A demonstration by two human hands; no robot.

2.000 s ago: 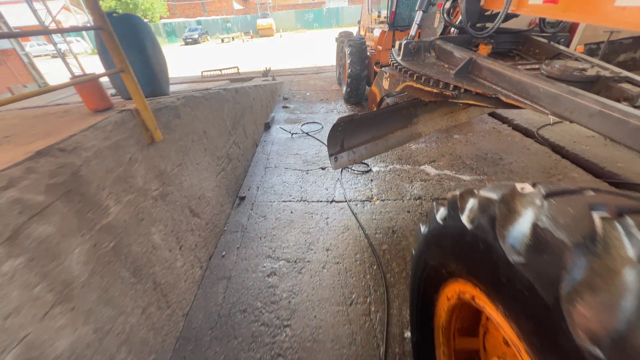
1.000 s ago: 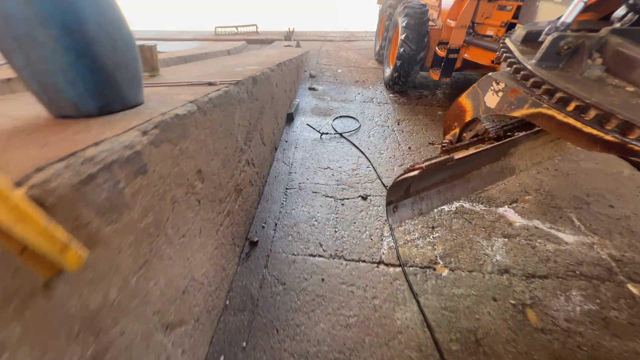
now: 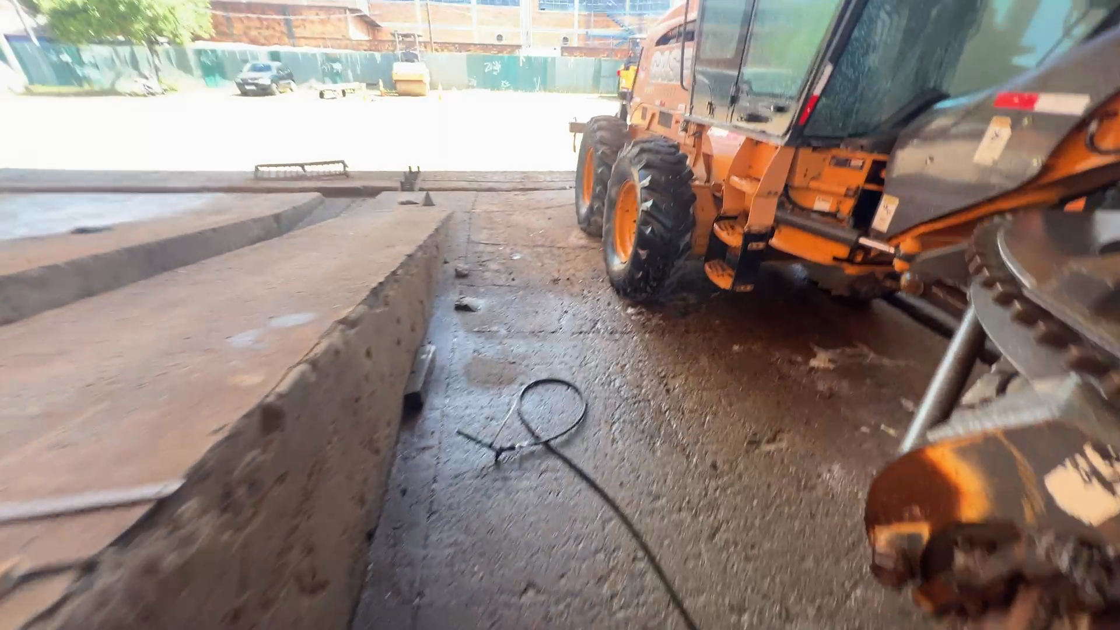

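Neither my left hand nor my right hand shows in the head view. A black hose (image 3: 604, 494) runs over the wet concrete floor and ends in a loop, where a thin spray wand (image 3: 506, 448) seems to lie. An orange motor grader (image 3: 761, 175) stands at the right, its cab door closed and its rear tires (image 3: 649, 214) on the floor. Nearer to me, at the right edge, are its toothed turntable ring (image 3: 1037, 315) and a rusty, muddy metal part (image 3: 971, 499) below it.
A raised concrete ledge (image 3: 289, 437) borders the floor on the left. A dark block (image 3: 420, 376) and a stone (image 3: 468, 304) lie along its foot. Farther off are a metal grate (image 3: 300, 170), a parked car (image 3: 264, 78), a yellow machine (image 3: 410, 77) and a green fence (image 3: 490, 72).
The view has moved forward along the floor, so the hose's loop and the grader's rear tires are nearer. The blue barrel, the yellow rail and the grader's blade have left the view.
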